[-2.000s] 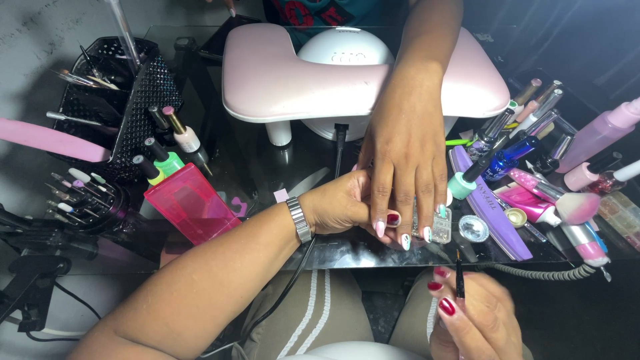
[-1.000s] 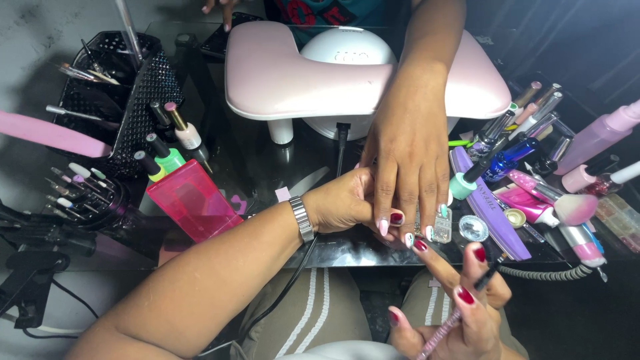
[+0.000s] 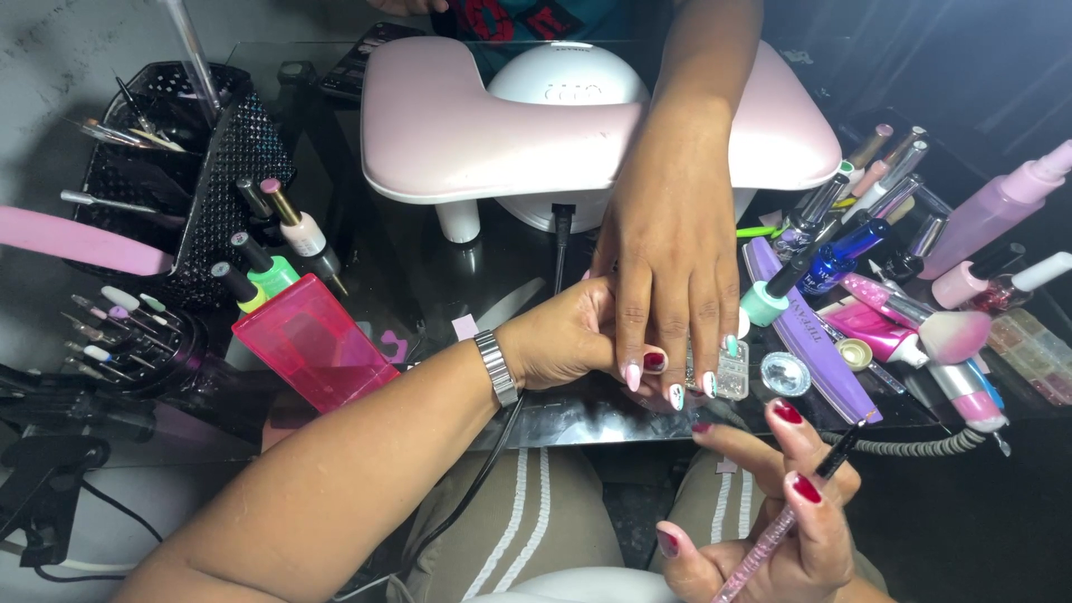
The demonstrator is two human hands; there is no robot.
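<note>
My left hand (image 3: 578,335), with a metal watch band at the wrist, holds the fingers of another person's hand (image 3: 682,251) from beneath; part of my grip is hidden. That hand's nails are painted pink, white and mint green, with dark designs on the white ones. At the lower right, my right hand (image 3: 779,511) holds a thin nail art brush (image 3: 766,540) with a pink glittery handle, its tip pointing up and right. A clear case of small decorations (image 3: 729,375) lies behind the other person's fingertips, and a round silvery jar (image 3: 785,374) is to its right.
A pink armrest (image 3: 502,159) stands across the back around a white nail lamp (image 3: 569,79). At left are a black organizer (image 3: 234,159), drill bits (image 3: 117,335) and a pink plastic box (image 3: 310,343). Polish bottles (image 3: 764,301), a purple nail file (image 3: 808,335) and a nail drill (image 3: 963,394) crowd the right.
My right hand has turned and moved away from the other person's nails, where one of its fingers reached a second ago. My left hand keeps its hold.
</note>
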